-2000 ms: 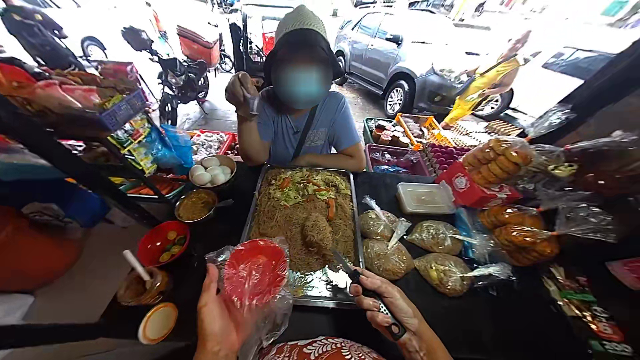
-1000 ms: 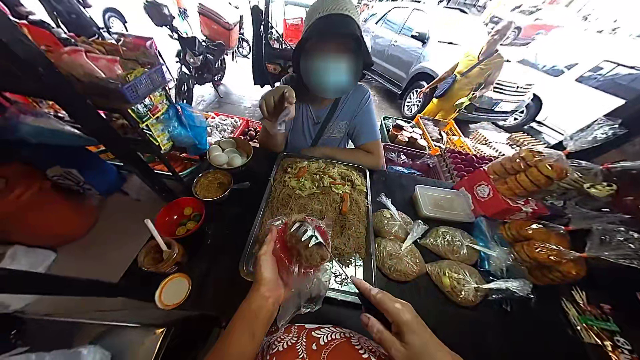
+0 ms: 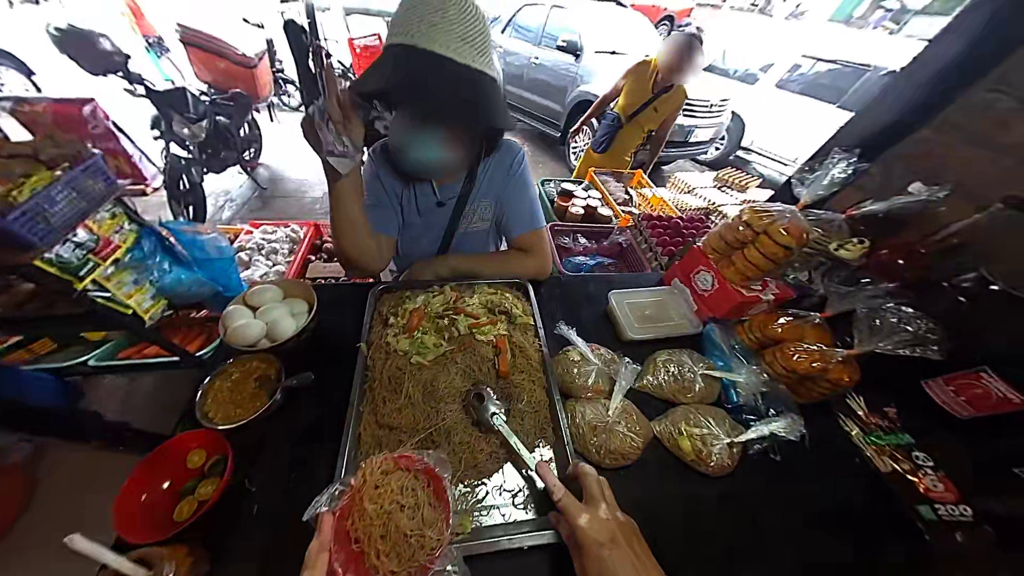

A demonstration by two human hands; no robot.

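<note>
My left hand [image 3: 318,546], mostly hidden at the bottom edge, holds a red plastic bowl [image 3: 346,524] lined with a clear plastic bag. Noodles [image 3: 398,512] fill the bowl. My right hand [image 3: 596,520] grips the handle of metal serving tongs [image 3: 506,428], whose head rests on the noodles in a large metal tray [image 3: 352,432]. Thin brown noodles [image 3: 416,400] cover most of the tray, with chopped cabbage and carrot [image 3: 448,320] at its far end. Bare shiny metal shows at the tray's near right corner.
Bagged noodles [image 3: 610,432] and a lidded plastic container [image 3: 654,313] are right of the tray. Left are a bowl of eggs [image 3: 266,316], a pan of brown food [image 3: 240,390] and a red bowl with cut citrus [image 3: 164,488]. A person in a hat [image 3: 456,200] leans at the far edge.
The bowl in my left hand, empty two seconds ago, now holds noodles. The tongs have moved from over the bowl back to the tray. The person opposite has raised a hand.
</note>
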